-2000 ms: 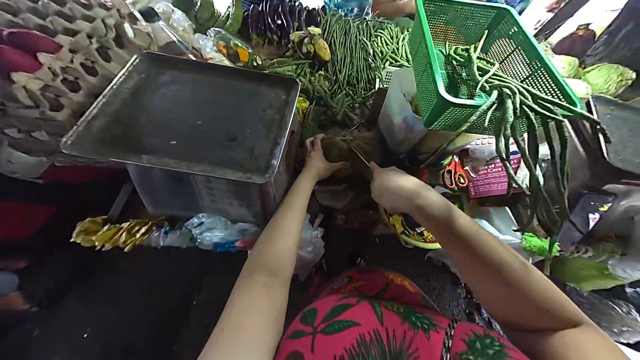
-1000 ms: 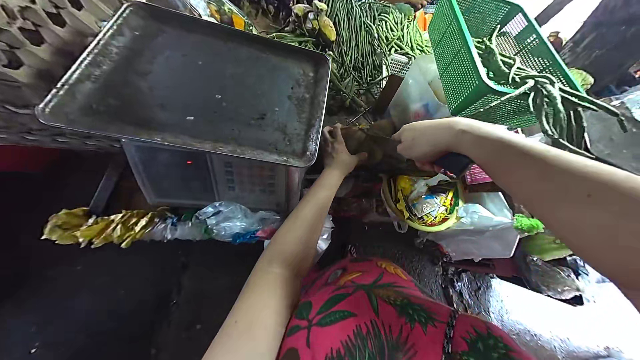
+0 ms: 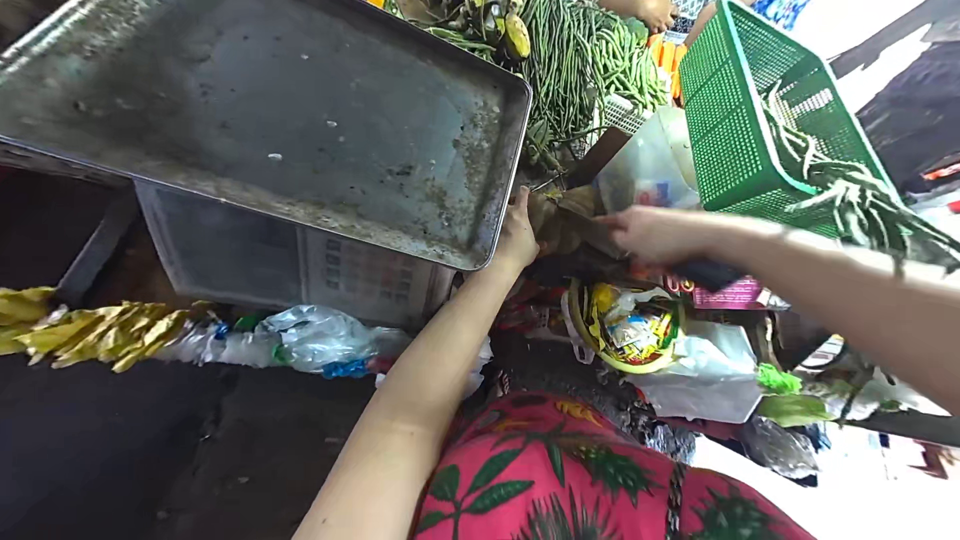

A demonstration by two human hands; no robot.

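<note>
My left hand point(image 3: 517, 234) rests against a brown, leaf-like bundle point(image 3: 559, 225), just right of the metal tray's corner; whether its fingers close on it is hard to see. My right hand point(image 3: 641, 234), blurred, is at the bundle's right side. A dark, blade-like shape point(image 3: 592, 234) runs from its fingers across the bundle, and a dark handle-like piece point(image 3: 709, 274) shows below the wrist. The large, stained metal tray point(image 3: 300, 120) sits on a weighing scale with a keypad point(image 3: 360, 270), left of my left hand.
A green plastic basket point(image 3: 716, 112) of long beans stands at the upper right. Bunches of long green beans point(image 3: 559, 60) lie at the back, near another person's hand point(image 3: 654, 13). A yellow-rimmed container point(image 3: 630, 365) of small packets and plastic bags point(image 3: 705, 390) sit below my right arm.
The view has shifted, bringing the tray and scale closer. Both hands stay at the brown bundle. The other person's hand at the back shows more plainly now.
</note>
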